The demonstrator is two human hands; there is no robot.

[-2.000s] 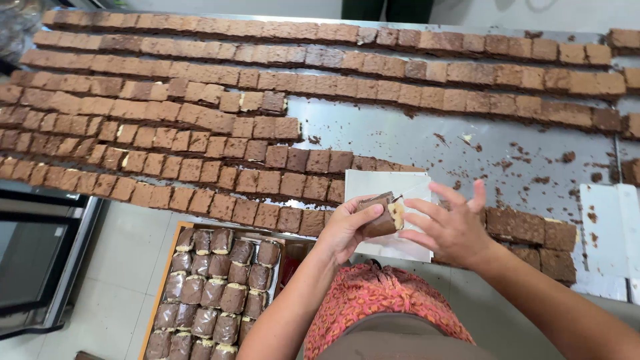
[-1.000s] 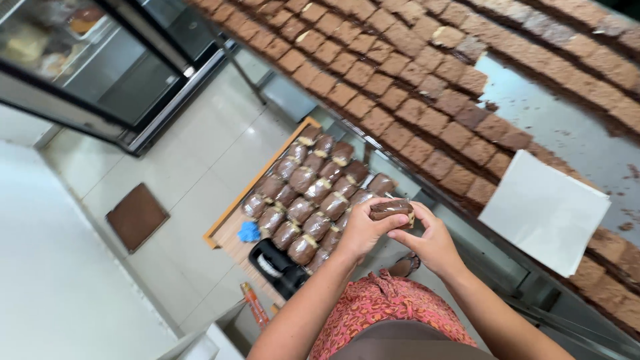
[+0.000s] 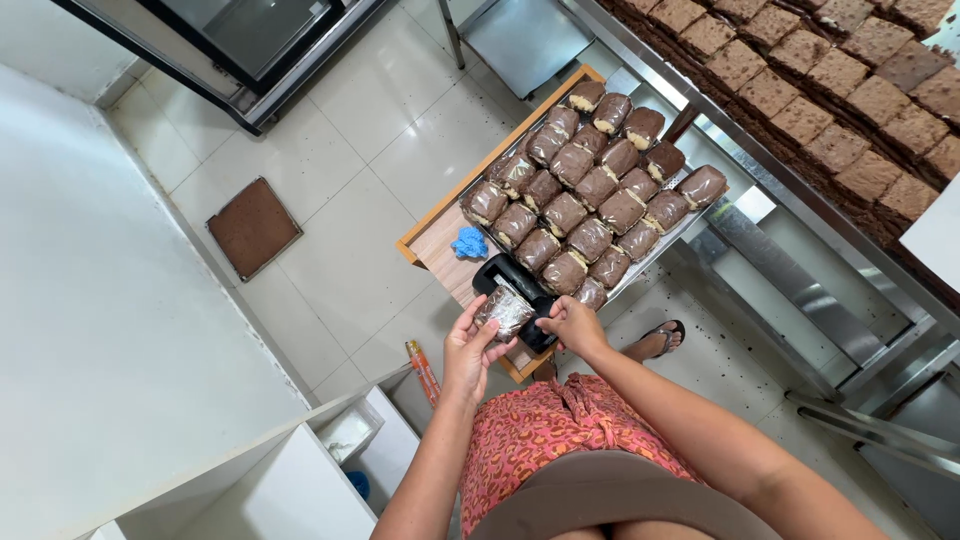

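Note:
A plastic-wrapped piece of chocolate cake [image 3: 505,313] is held in my left hand [image 3: 471,349], its shiny wrapping facing up. My right hand [image 3: 574,326] is just to the right, thumb and fingertips together beside a black tape dispenser [image 3: 517,281]; whether something thin is between them cannot be told. The dispenser sits at the near end of a wooden board. Beyond it, a metal tray [image 3: 679,231] bears rows of wrapped cake pieces [image 3: 571,163].
Crumpled blue material [image 3: 469,243] lies left of the tray. At upper right a steel table [image 3: 720,112] bears rows of cut cake [image 3: 838,146]. White shelving [image 3: 300,480] stands at lower left; a brown floor drain cover [image 3: 255,227] lies beyond.
The view has swung from the steel table to the tray. Both hands were on the cake piece a second ago; now my left holds it and my right is at the tape dispenser.

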